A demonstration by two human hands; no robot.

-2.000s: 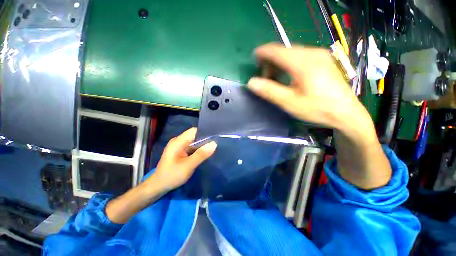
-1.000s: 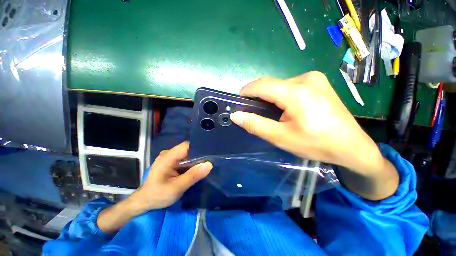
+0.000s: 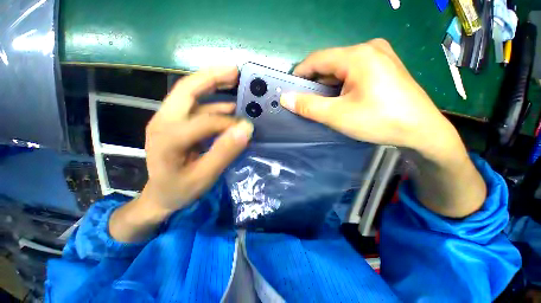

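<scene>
A grey tablet back cover (image 3: 296, 127) is held over my lap at the bench edge, camera corner at its upper left. Two large black lens rings (image 3: 258, 87) and a smaller round one (image 3: 274, 105) sit at that corner. Clear wrinkled protective film (image 3: 261, 183) covers its lower part. My right hand (image 3: 379, 100) grips the top edge, thumb on the face beside the small ring. My left hand (image 3: 190, 136) is at the left edge, slightly blurred, fingers apart near the camera corner; whether it touches the cover is unclear.
A film-covered grey panel (image 3: 29, 77) lies at the left on the green bench mat (image 3: 207, 29). A thin white stick (image 3: 457, 77), a yellow item (image 3: 467, 15) and dark tools lie at the upper right. A white frame (image 3: 98, 130) is below the bench edge.
My left hand has moved up from the cover's lower left edge to beside the camera corner. The cover sits higher in view, still in my right hand. The film has shifted and wrinkled.
</scene>
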